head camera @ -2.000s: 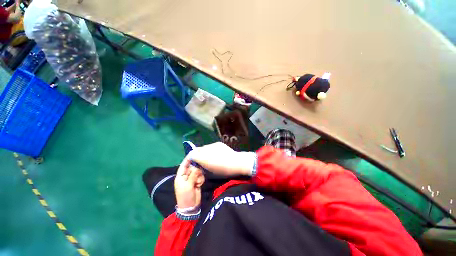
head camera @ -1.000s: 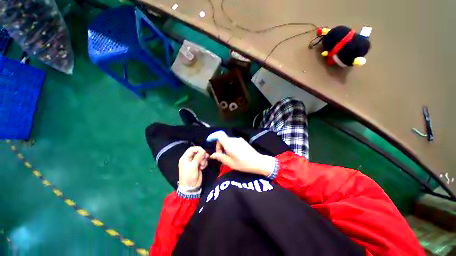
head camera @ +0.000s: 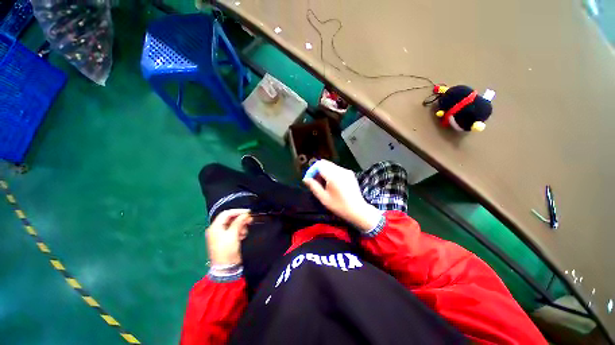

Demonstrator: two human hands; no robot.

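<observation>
My left hand is over my lap, thumb and fingertips pinched on a thin line that looks like thread. My right hand is apart from it, higher and to the right, fingers curled, with a pale blue wrap on a fingertip. Whether it holds anything is too small to tell. A black plush penguin with a red band, yellow tips and white label lies on the brown table. A long dark thread runs from its loop in loose curves across the table.
Dark snips lie near the table's front edge, a thin pale piece beside them. Beyond my knees are a brown carton with pale rings, a white box and a blue stool. A blue crate and clear bag are far left.
My hands were close together; now they are apart, the left further left and the right further right and up. The view has shifted; the penguin and snips rest in place on the table.
</observation>
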